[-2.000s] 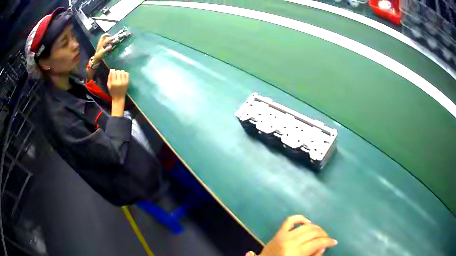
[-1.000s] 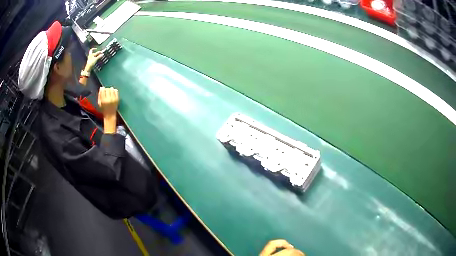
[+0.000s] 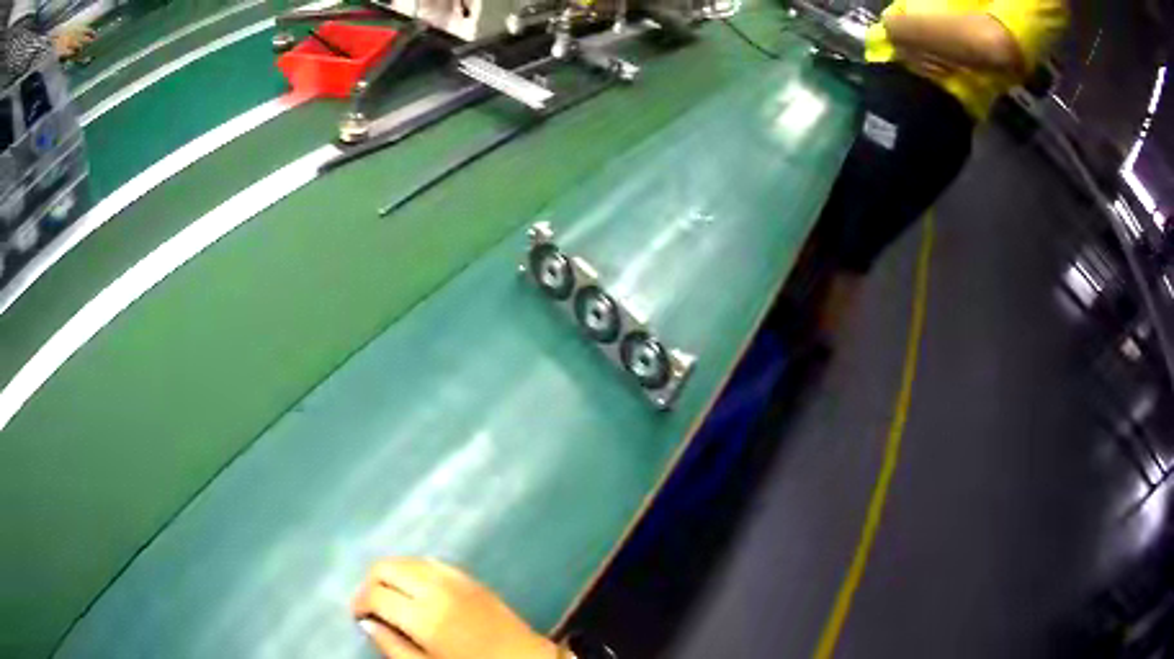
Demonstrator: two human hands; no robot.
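Note:
A silver metal bracket unit (image 3: 621, 294) lies diagonally on the green bench (image 3: 541, 496), with a row of three black-ringed wheels (image 3: 597, 314) showing. My right hand (image 3: 444, 615) is at the bottom edge, partly cut off, below and left of the unit and apart from it. Its fingers are curled and point left; whether they hold anything is hidden. My left hand is not in view.
Metal fixtures (image 3: 506, 80) and a thin dark bar (image 3: 451, 170) lie at the back, beside a red bin (image 3: 337, 59). Clear trays (image 3: 41, 161) stand at far left. A person in a yellow top (image 3: 985, 39) is at upper right. The bench edge borders a grey floor.
The view has swung right along the bench. The seated person and the plate-up unit have left the picture; a wheels-up unit and a yellow-topped person now show. My right hand appears instead of my left.

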